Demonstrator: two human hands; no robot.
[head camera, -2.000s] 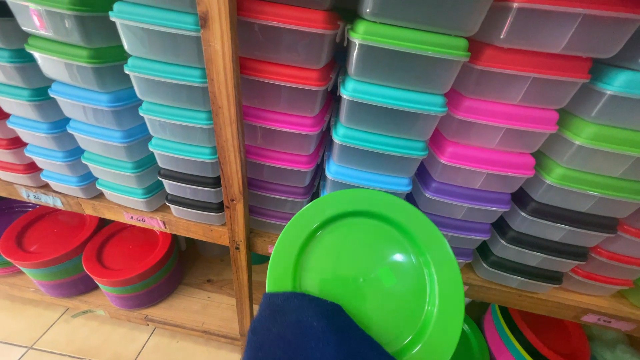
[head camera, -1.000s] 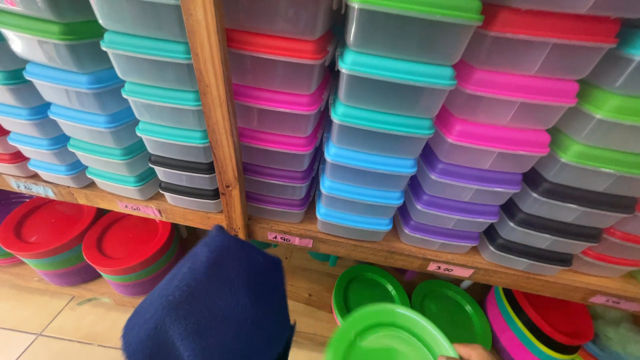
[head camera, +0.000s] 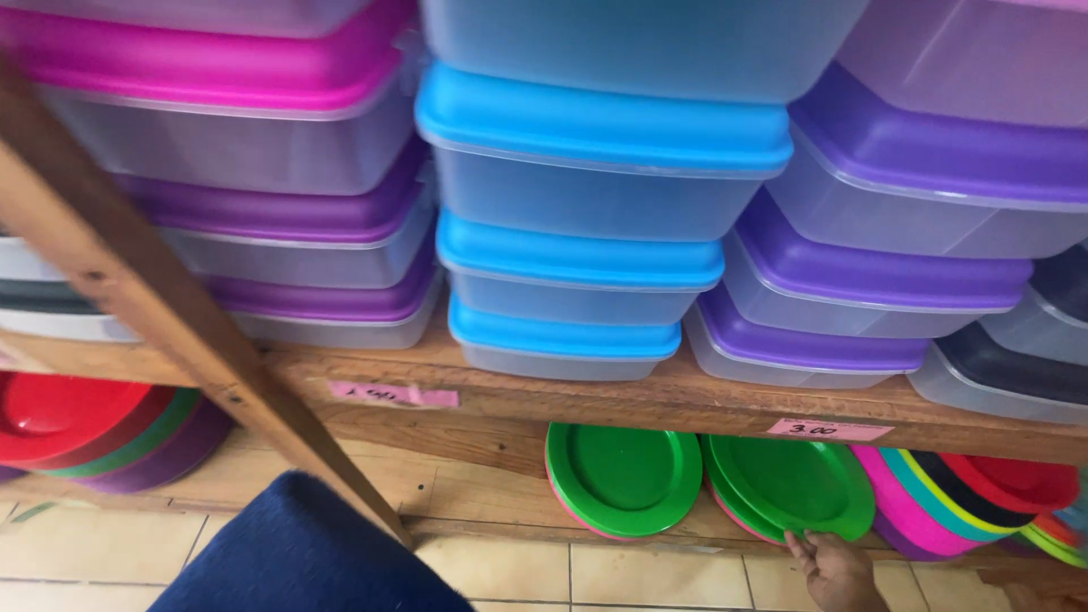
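Observation:
My right hand (head camera: 829, 568) is at the lower right, its fingers on the near rim of a green plastic plate (head camera: 795, 480). That plate tops a stack on the low wooden shelf and sits a little askew over another green plate. Left of it lies a second stack topped by a green plate (head camera: 627, 476), with a pink rim showing beneath. My left hand is not in view. Dark blue cloth (head camera: 306, 552) fills the lower left foreground.
Clear containers with blue lids (head camera: 595, 127) and purple lids (head camera: 850, 280) stand stacked on the wooden shelf (head camera: 544, 408) above. A wooden post (head camera: 170, 289) slants at left. Red-topped stacks (head camera: 68, 408) flank the plates. Tiled floor (head camera: 654, 569) runs below.
The green plate held up in front of the containers has gone down to the lower shelf, where my right hand touches a plate's rim. The view has moved closer to the shelves.

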